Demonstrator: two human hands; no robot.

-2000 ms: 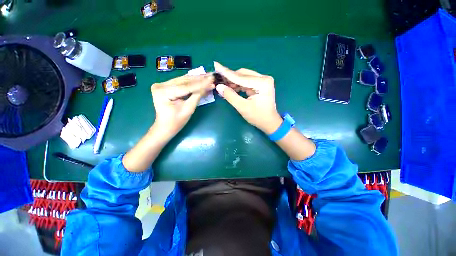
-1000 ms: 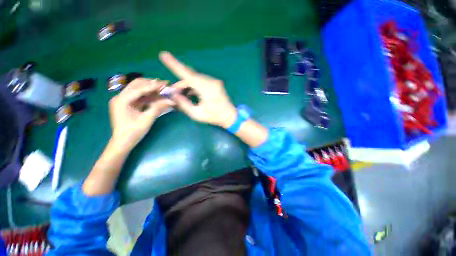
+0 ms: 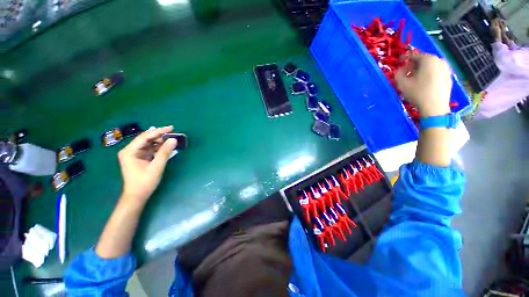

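My left hand (image 3: pixel 142 159) holds a small dark watch unit (image 3: pixel 177 140) between thumb and fingers above the green bench mat (image 3: pixel 220 151). A bit of white wipe shows behind the fingers. My right hand (image 3: pixel 426 84), with a blue wristband, reaches into the blue bin (image 3: pixel 354 87) over loose red clamps (image 3: pixel 380 40). Its fingers are bent among the clamps; whether they grip one I cannot tell.
Display modules (image 3: pixel 120 134) lie at left near a bottle (image 3: pixel 35 159), wipes (image 3: pixel 39 245), a pen (image 3: pixel 61 227) and a dark fan. A phone (image 3: pixel 272 91) and dark housings (image 3: pixel 313 103) lie mid-bench. A black tray (image 3: pixel 362 217) holds clamped units. Another person's pink sleeve shows far right.
My right hand has left my left hand and moved right into the blue bin. My left hand keeps the small unit. The view has turned right, showing the bin and tray more fully.
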